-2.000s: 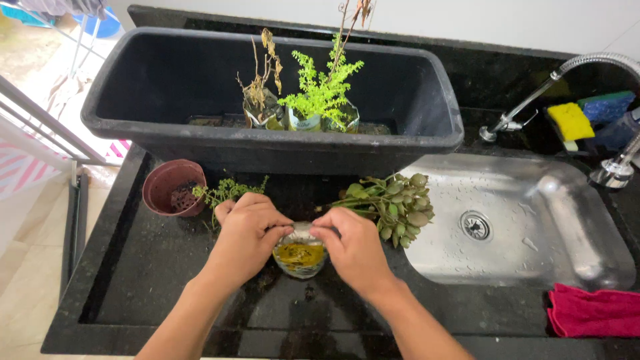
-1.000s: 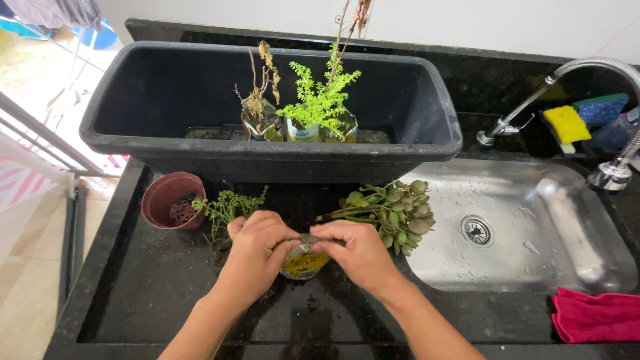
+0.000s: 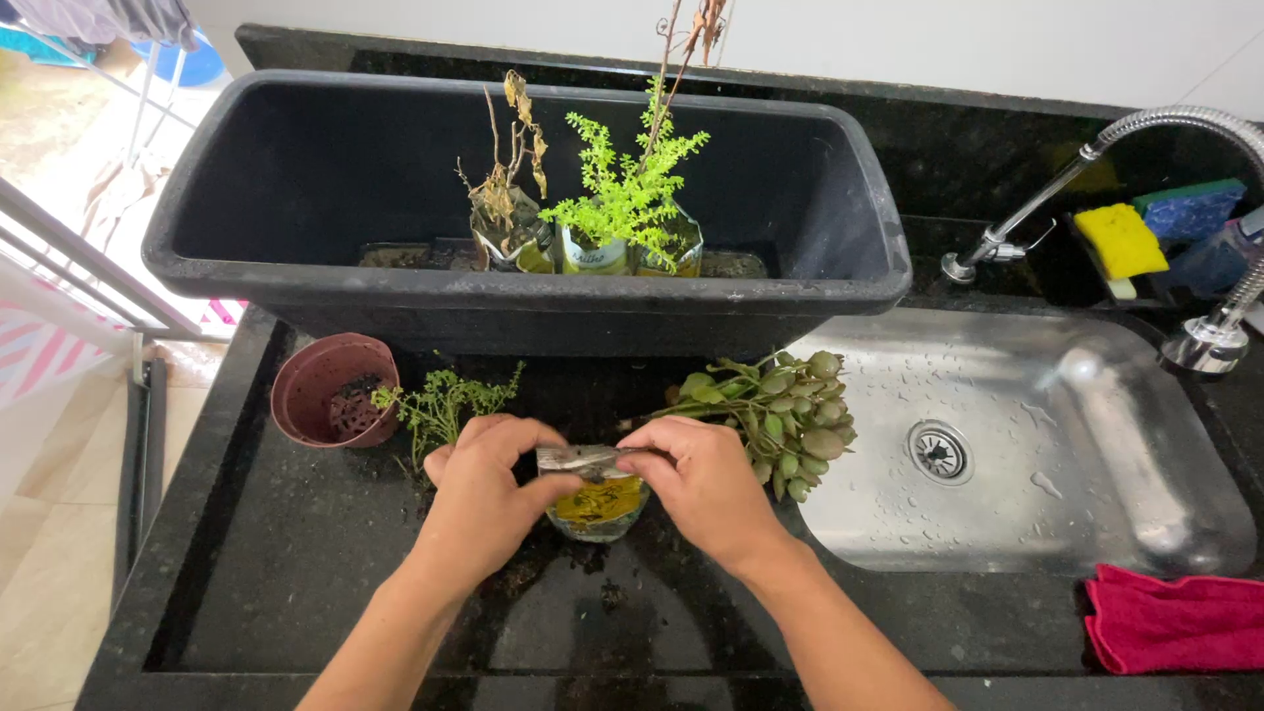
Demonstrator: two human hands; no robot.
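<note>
A small plastic bag (image 3: 596, 506), yellow-printed with a greyish rim, stands on the black stone counter. My left hand (image 3: 497, 484) pinches the left end of its flattened top edge, and my right hand (image 3: 696, 474) pinches the right end. What the bag holds is hidden. Just left of my left hand lies a small leafy green sprig (image 3: 444, 405), beside a reddish-brown plastic pot (image 3: 296, 390) with dark soil in it. A bunch of succulent cuttings (image 3: 800, 420) rests right of my right hand, by the sink. Crumbs of soil lie below the bag.
Behind my hands, a long black planter box (image 3: 553, 288) holds several bagged plants, one bright green (image 3: 632, 188), one dried (image 3: 509, 202). To the right are a steel sink (image 3: 997, 533), a faucet (image 3: 1032, 197), a yellow sponge (image 3: 1123, 242) and a red cloth (image 3: 1175, 617).
The bag's top was round and open two seconds ago; now its rim is drawn flat between my fingers. Both hands stay at the bag.
</note>
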